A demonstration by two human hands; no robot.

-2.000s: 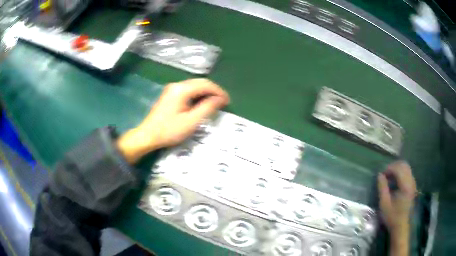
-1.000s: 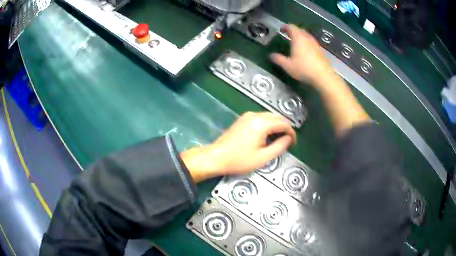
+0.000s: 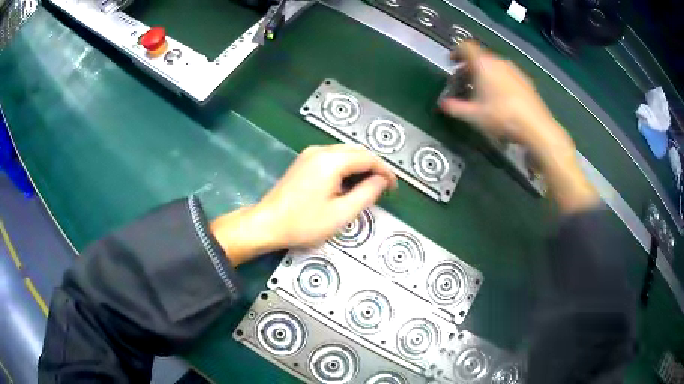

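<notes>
Three-cavity fixtures, silver-grey bars with round ringed recesses, lie in slanting rows on the green surface; one is the near fixture. My left hand rests over the left end of the farthest row, fingers curled; its fingertips are partly hidden. A separate fixture lies just beyond my left hand. My right hand is over another fixture farther out, thumb and fingers around its upper left end. That fixture is blurred and partly hidden by my hand and forearm.
A white machine frame with a red emergency button stands at the upper left. A pale metal strip curves along the far side, with a fixture beyond it. A white-and-blue cloth lies at the far right.
My right hand has moved to the right and is now at a fixture near the strip. The view has shifted; my left hand stays over the rows.
</notes>
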